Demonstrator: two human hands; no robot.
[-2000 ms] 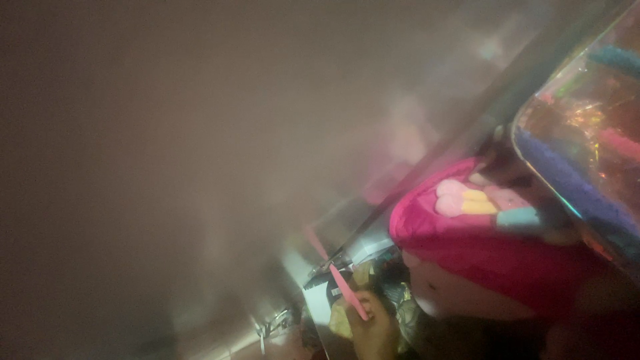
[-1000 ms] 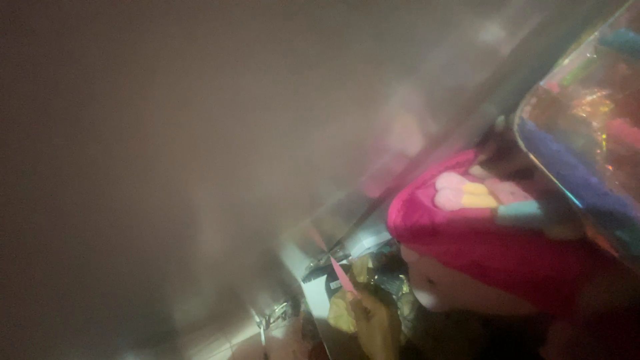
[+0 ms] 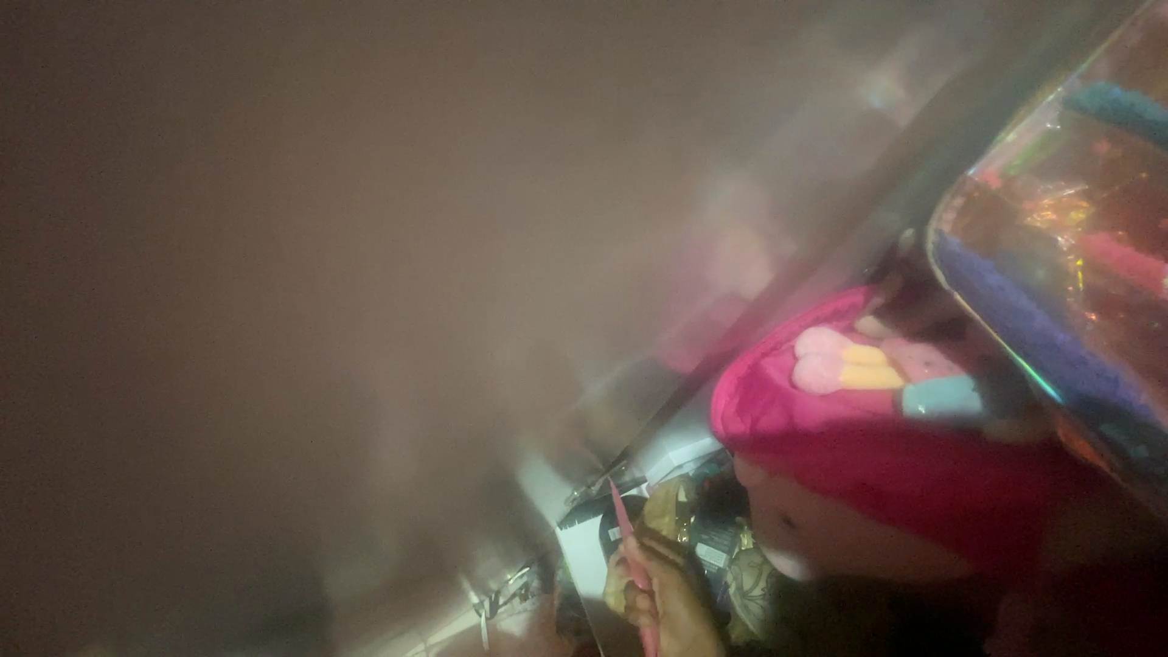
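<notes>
At the bottom centre, my right hand (image 3: 671, 593) is closed around a slim pink pointed tool (image 3: 620, 509), whose exact kind I cannot tell. The tip points up and slightly left, near a small metal object (image 3: 593, 488) by the edge of a smooth, blurred grey-brown surface (image 3: 319, 274). A white box or card (image 3: 584, 557) with a dark round print lies left of the fingers. Crinkled gold-coloured wrapping (image 3: 671, 502) is just beyond the hand. My left hand is not in view.
A bright pink soft item (image 3: 766, 401) with pink, yellow and blue shapes lies to the right. Above it is a clear container (image 3: 944, 219) with coloured pieces. A shiny metal item (image 3: 493, 602) is at the lower left. The grey-brown surface fills the upper left, with faint pink reflections.
The hand's grip and the angle of the pink tool have changed; the tool now stands more upright, with its lower end showing below the fingers. The surrounding things have hardly moved.
</notes>
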